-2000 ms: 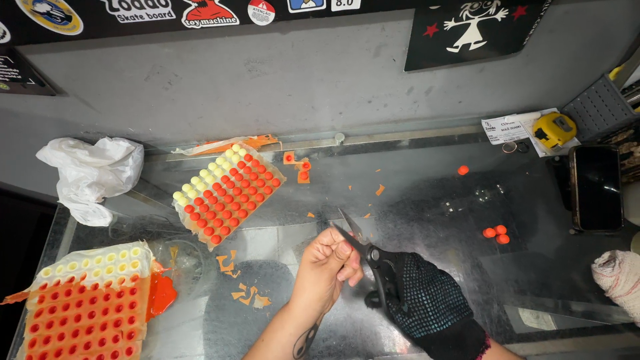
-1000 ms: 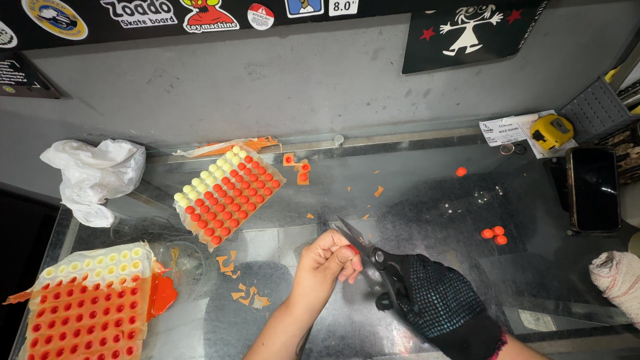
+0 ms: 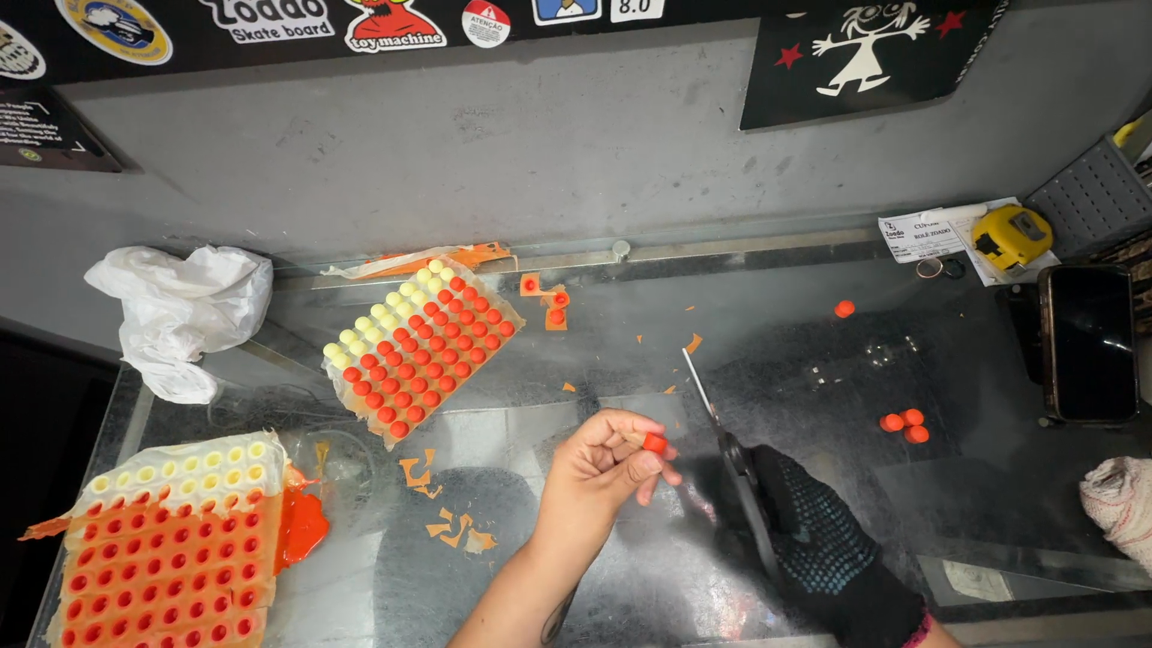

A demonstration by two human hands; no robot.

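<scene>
Between thumb and fingers, my left hand (image 3: 607,468) pinches a small orange-red rubbery plug (image 3: 654,443). My right hand (image 3: 814,540), in a black glove with blue grip dots, holds black-handled scissors (image 3: 738,463), their blades pointing up and away, apart from the plug. Several loose orange plugs (image 3: 913,418) lie to the right, with a single one (image 3: 844,309) farther back. Behind my left hand rests a sheet of yellow and orange domes (image 3: 432,342). A second sheet with hollow cups (image 3: 162,558) lies at the left front. Three cut cups on scraps (image 3: 557,315) sit behind.
Trimmed scraps (image 3: 450,526) lie left of my left hand, beside an orange spill (image 3: 304,526). A crumpled white plastic bag (image 3: 189,306) is at the back left. Along the right are a yellow tape measure (image 3: 1012,236), papers, a phone (image 3: 1091,342) and a rolled cloth (image 3: 1120,508).
The scissors have moved away from my left hand, to the right. The orange piece in my left fingers now shows more clearly.
</scene>
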